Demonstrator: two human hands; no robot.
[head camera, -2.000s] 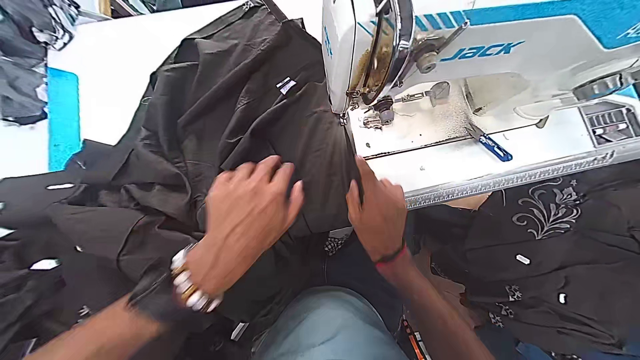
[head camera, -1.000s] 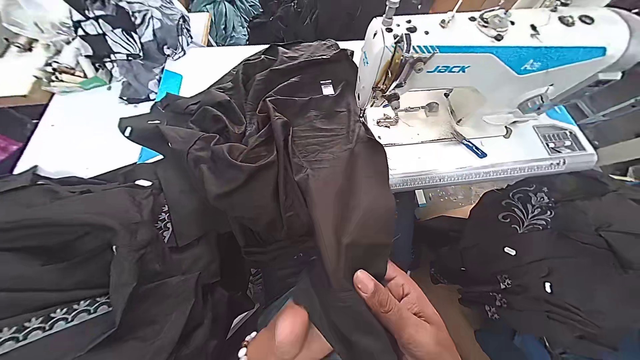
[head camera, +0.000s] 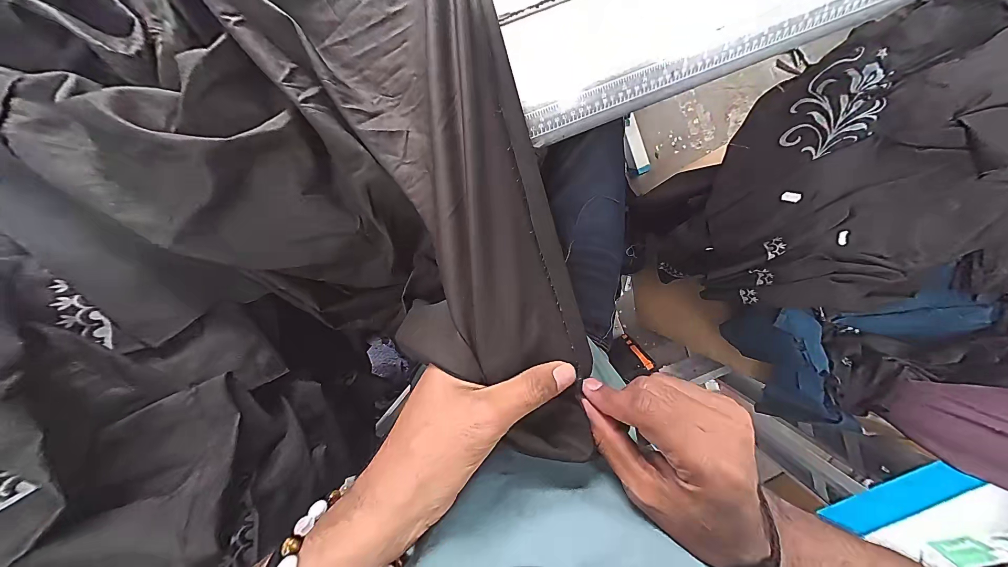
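A long black fabric piece (head camera: 504, 236) with a stitched seam near its right edge hangs from the machine bed toward my lap. Near its lower end, my left hand (head camera: 472, 425) holds the cloth with the thumb on top at the seam; its other fingers are hidden under the fabric. Right beside that thumb, my right hand (head camera: 685, 449) pinches the edge of the same cloth between thumb and index finger. A beaded bracelet (head camera: 307, 520) circles my left wrist.
The white sewing machine bed (head camera: 630, 55) with a ruler edge lies at the top. Dark garments (head camera: 157, 220) are heaped at left. At right lies a black embroidered garment (head camera: 882, 173), with blue cloth (head camera: 795, 354) and purple cloth (head camera: 953, 425) below. A blue-edged white panel (head camera: 913, 504) stands lower right.
Two seconds ago both hands lay on the cloth beside the machine needle; now they hold its edge over my lap. The view has tilted down, and the machine head is out of sight.
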